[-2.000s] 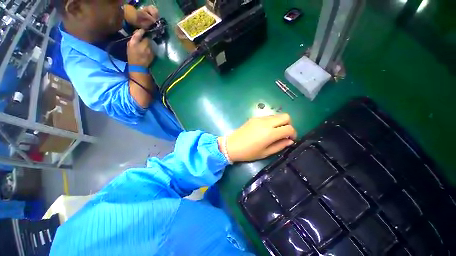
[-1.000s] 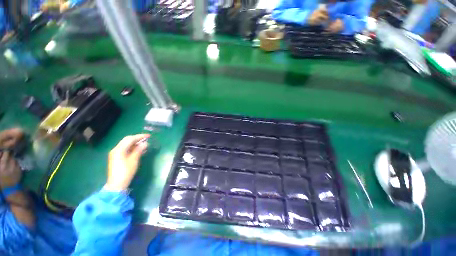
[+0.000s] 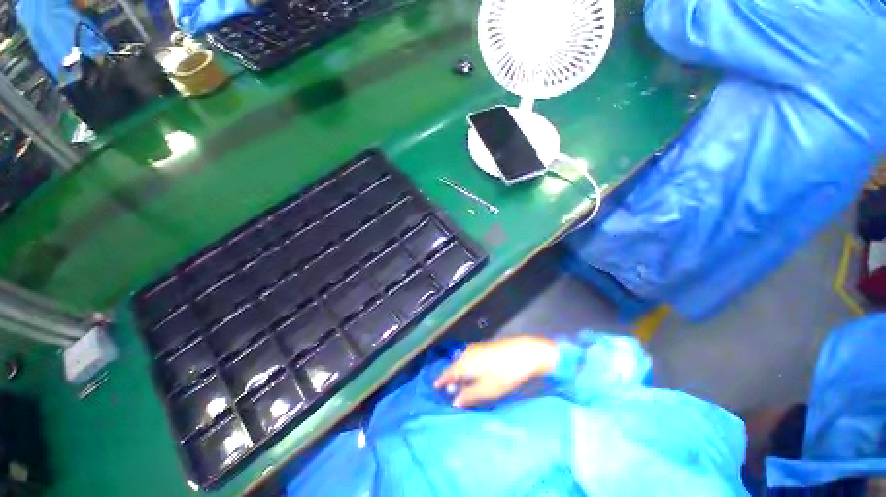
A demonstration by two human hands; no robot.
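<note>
My right hand (image 3: 497, 371) is low in the middle, over my blue smock and below the bench edge. Its fingers are curled, with a small pale spot at the fingertips; I cannot tell whether that is a held thing or a finger cover. My left hand is not in view. A large glossy black blister tray (image 3: 291, 309) with a grid of pockets lies on the green mat in front of me. A thin silver tool, maybe tweezers (image 3: 469, 194), lies on the mat beyond the tray's right corner.
A smartphone (image 3: 507, 144) rests on the base of a white fan (image 3: 544, 44). A white block (image 3: 89, 355) holds a metal upright at left. A person in a blue smock (image 3: 777, 146) is at right. Another tray (image 3: 291, 29) lies across the bench.
The view has swung right. My left hand, earlier at the tray's left side, has gone out of view. My right hand now shows low by my lap. The fan and phone are now fully visible.
</note>
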